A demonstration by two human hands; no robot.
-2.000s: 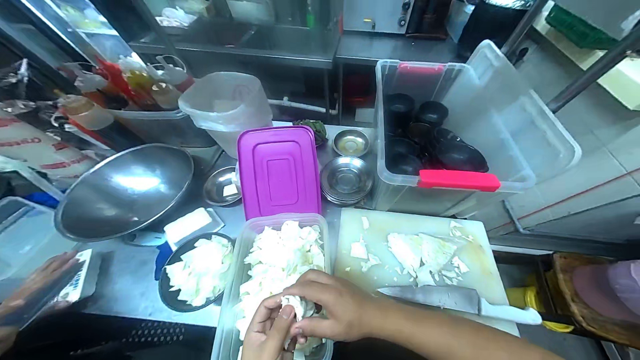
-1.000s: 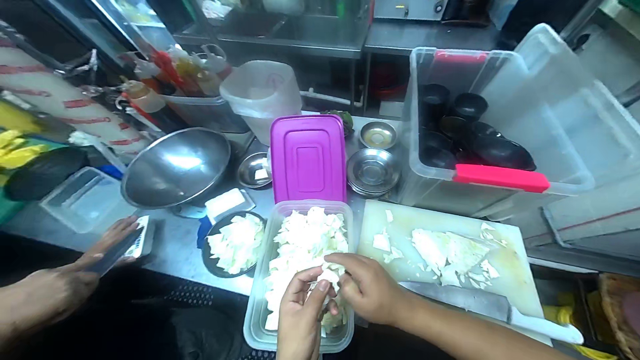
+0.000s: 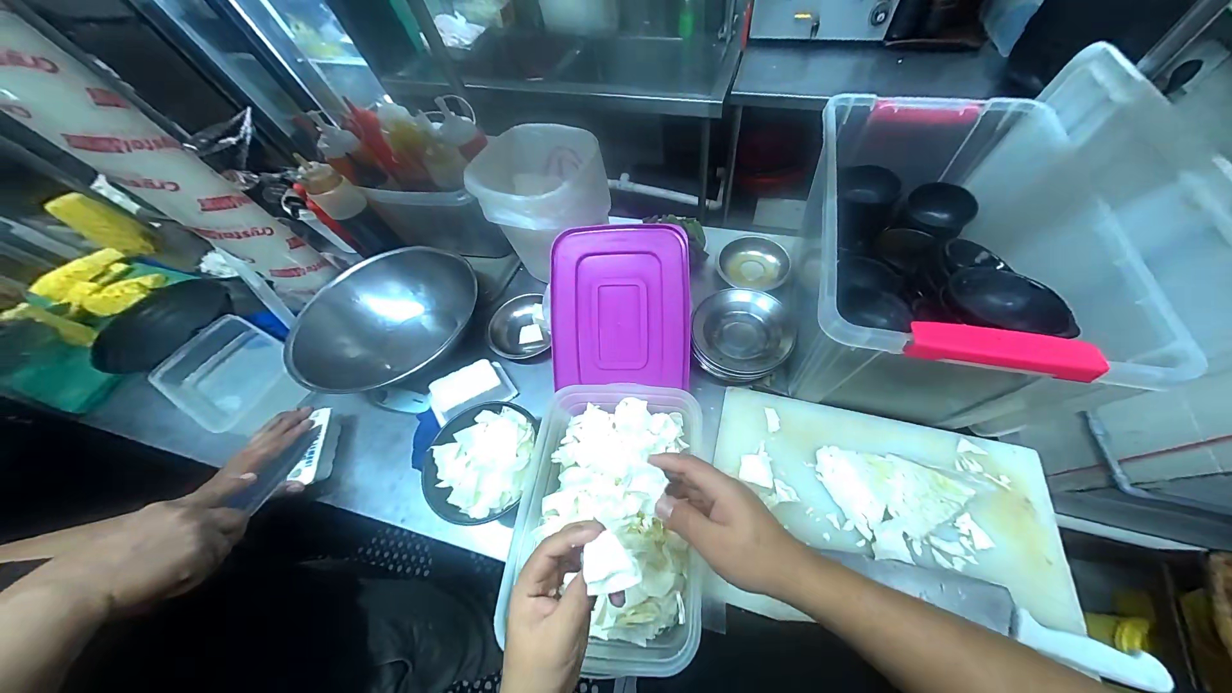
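Observation:
My left hand (image 3: pixel 558 597) pinches a white piece of cabbage (image 3: pixel 608 563) over the near half of a clear plastic container (image 3: pixel 520 577) filled with cut cabbage (image 3: pixel 616 462). Over the right side of that container is my right hand (image 3: pixel 707 515), fingers apart, its fingertips by the cabbage; it appears to hold nothing. On the white cutting board (image 3: pixel 1020 491) to the right rest a cabbage chunk (image 3: pixel 895 496) and loose scraps. A knife with a white handle (image 3: pixel 1088 650) lies along the board's near edge, partly behind my right forearm.
Left of the container stands a black bowl of cabbage (image 3: pixel 484 462). A purple lid (image 3: pixel 621 308), steel bowls (image 3: pixel 743 332) and a large steel mixing bowl (image 3: pixel 382 318) stand behind. A clear bin (image 3: pixel 828 366) holds black bowls. At left, a co-worker's hands (image 3: pixel 207 520) hold a blade at a small tray.
My hands, close together over the container before, have moved apart, with a cabbage piece in my left. The view has shifted left, bringing the co-worker's hands further in.

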